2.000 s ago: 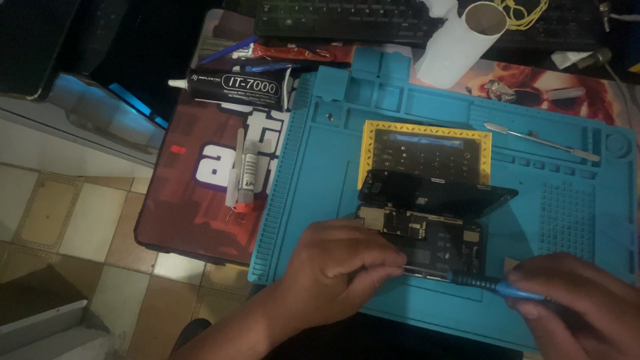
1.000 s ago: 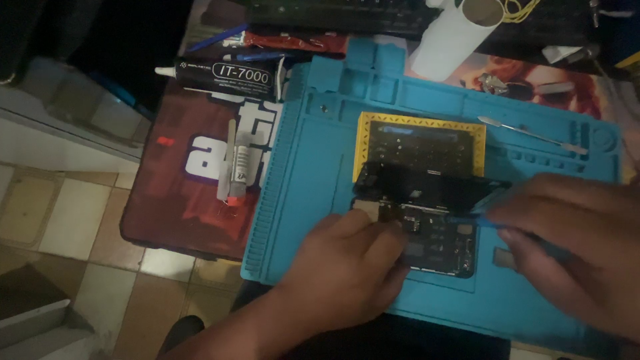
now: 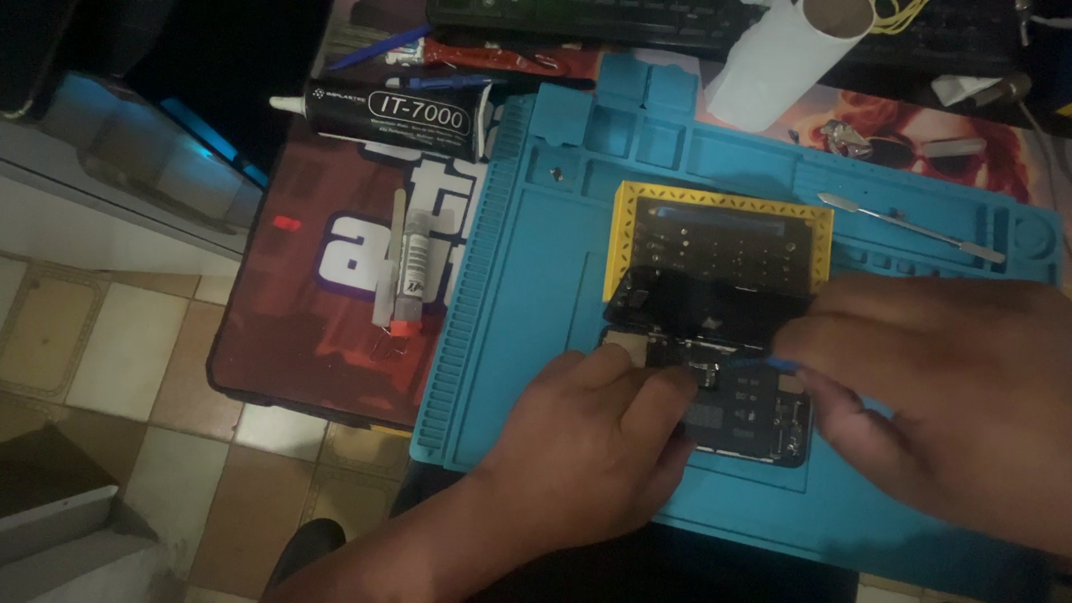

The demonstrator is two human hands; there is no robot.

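An opened smartphone body (image 3: 737,419) lies on a teal silicone repair mat (image 3: 536,276), its inside parts facing up. Its dark screen assembly (image 3: 712,314) is folded back and leans against a yellow-framed tool kit (image 3: 615,243) that holds small bits. My left hand (image 3: 603,419) rests on the left part of the phone, fingertips bent onto it; whether it pinches anything is hidden. My right hand (image 3: 930,385) grips a thin blue tool (image 3: 775,363), whose tip reaches over the phone's middle near a small metal part.
A black adhesive tube (image 3: 394,117), a marker-like tube with red cap (image 3: 410,276) and a blue pen-like tool lie left. A metal spudger (image 3: 913,228) lies on the mat's right. A white cardboard roll (image 3: 779,67) and a black keyboard (image 3: 586,21) are behind.
My right hand with the blue tool has moved from the phone's lower edge up to its middle. My left hand has moved from the phone's lower edge onto its left part.
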